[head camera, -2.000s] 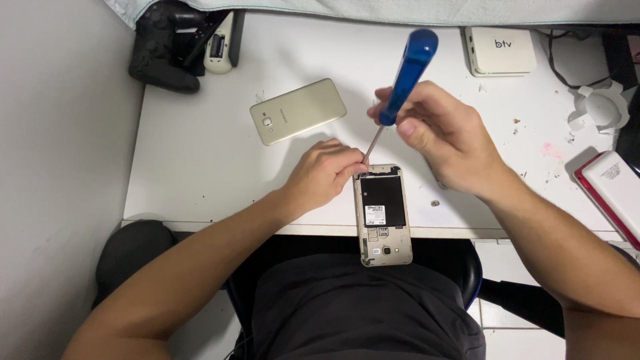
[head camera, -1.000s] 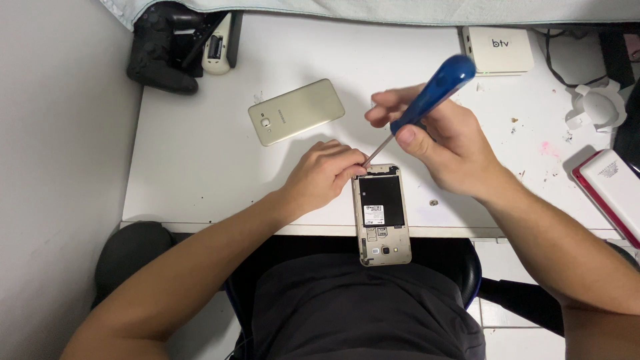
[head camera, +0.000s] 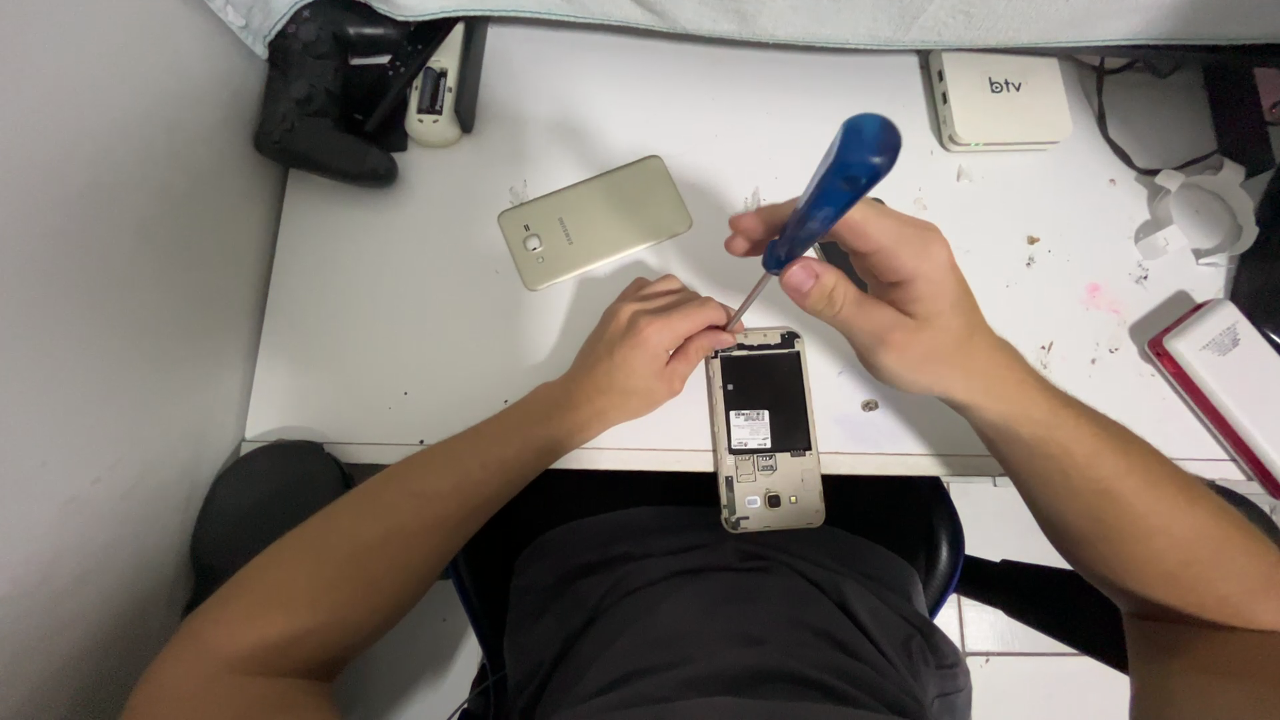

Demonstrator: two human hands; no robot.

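Observation:
My right hand [head camera: 880,290] holds a screwdriver with a blue handle [head camera: 835,190], tilted, its shaft pointing down to the top left corner of an opened smartphone [head camera: 770,490]. My left hand [head camera: 660,345] pinches that same corner, and its fingertips cover the screwdriver's tip. The phone lies partly over the table's front edge, inner side up, with its battery bay, card slots and camera showing. Beyond my left hand, a gold phone back cover [head camera: 600,222] rests on the table. Part of a dark object [head camera: 845,262] shows behind my right fingers.
A black game controller [head camera: 315,100] and a light-coloured remote with its battery bay exposed [head camera: 437,95] sit at the back left. A white box [head camera: 1003,100] stands at the back right. Farther right are a white plastic piece [head camera: 1197,215] and a white and red device [head camera: 1225,380].
The screwdriver's handle has shifted and tilted differently in my right hand between the frames. My left hand has stayed at the phone's corner.

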